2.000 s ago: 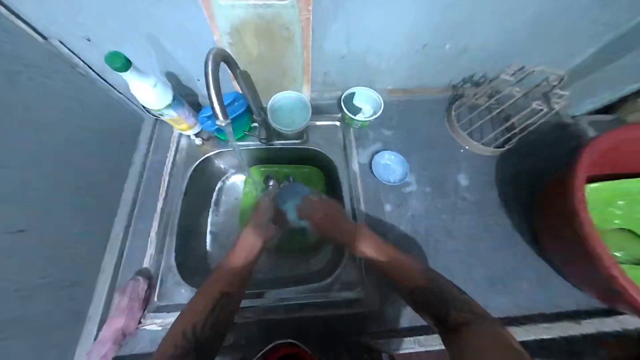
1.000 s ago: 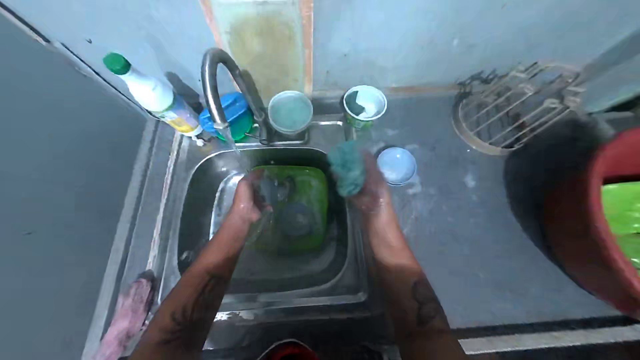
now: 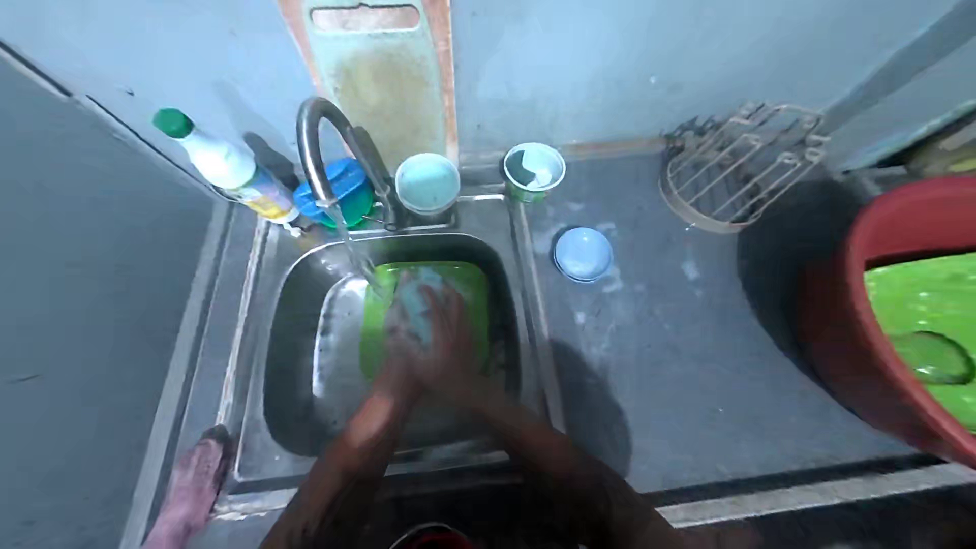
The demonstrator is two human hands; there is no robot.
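Observation:
Both my hands are together over the steel sink [image 3: 293, 404], blurred by motion. A pale teal scrubber or mesh cloth [image 3: 415, 309] lies between my left hand [image 3: 400, 328] and my right hand [image 3: 446, 328]; whether a dish is also between them cannot be told. Beneath them a green plastic tray [image 3: 473, 290] lies in the basin, partly hidden by my hands. Water [image 3: 351, 248] runs from the curved metal faucet [image 3: 309, 145] just left of my fingers. Small light-blue bowls [image 3: 583, 254], apparently stacked, rest on the counter right of the sink.
Behind the sink stand a green-capped bottle [image 3: 221, 164], a blue-and-green container [image 3: 347, 191], a pale tub [image 3: 427, 183] and a white cup [image 3: 534, 169]. A cutting board [image 3: 389, 84] leans on the wall. Rightward are a wire rack [image 3: 717, 179] and a red tub [image 3: 846, 320]. A pink cloth [image 3: 194, 480] lies lower left.
My hands were apart one second ago, the right one holding the teal scrubber beside the small bowls. Now they are together over the green tray, with the scrubber between them.

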